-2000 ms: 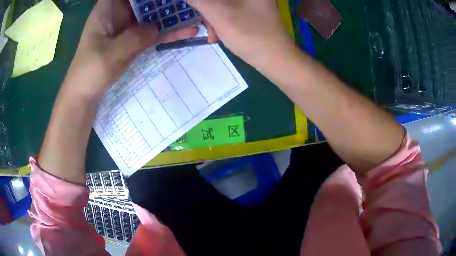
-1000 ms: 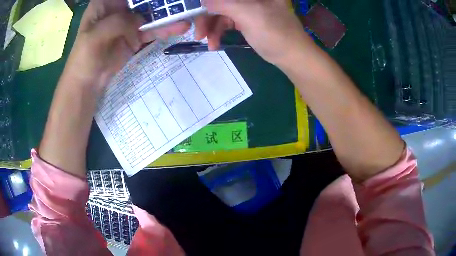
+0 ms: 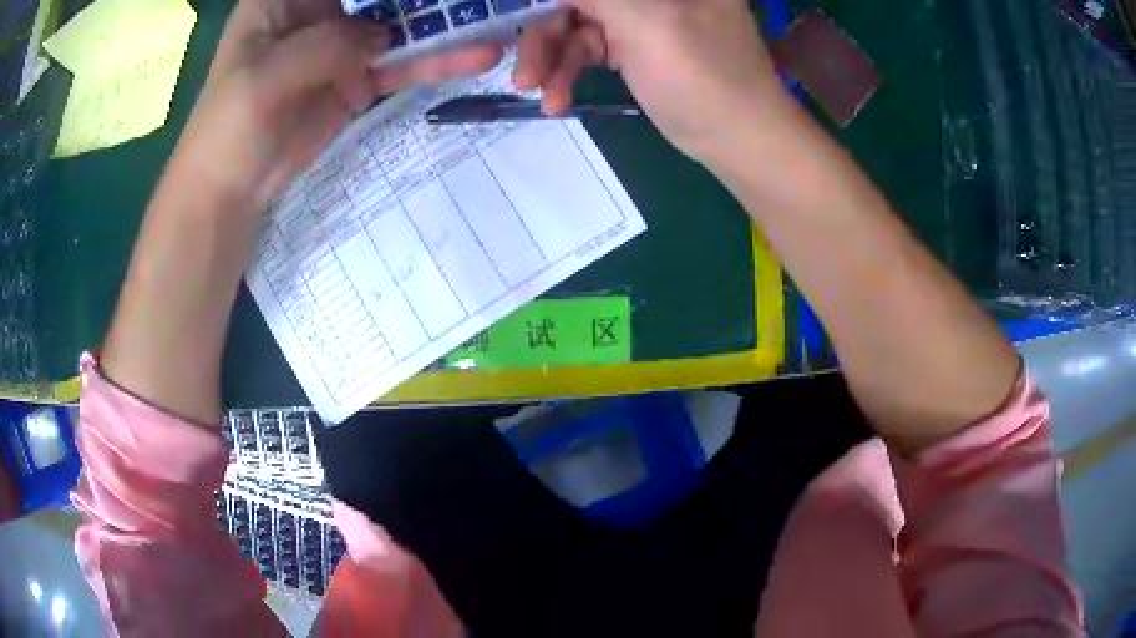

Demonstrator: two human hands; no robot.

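Note:
A white calculator (image 3: 463, 21) with dark blue keys is at the top edge of the view, partly cut off. My left hand (image 3: 305, 87) holds it from the left, with the thumb along its near edge. My right hand (image 3: 660, 56) is at its right side, fingers curled; what the fingertips touch is partly hidden. A black pen (image 3: 498, 111) lies across the top of the record form, below my right fingers. The record form (image 3: 436, 237) is a white sheet with a printed grid, lying slanted on the green mat.
A green label (image 3: 561, 332) and yellow tape (image 3: 698, 371) mark the mat's front edge. Yellow paper (image 3: 118, 75) lies at the left. A brown-red piece (image 3: 830, 67) and clear trays (image 3: 1071, 162) are at the right. Trays of keypads (image 3: 277, 499) and a blue stool (image 3: 623, 455) are below.
The view has shifted slightly. The calculator was tilted between frames and shows less of its keys than two seconds ago. My right fingers have moved off its keys toward its near right edge.

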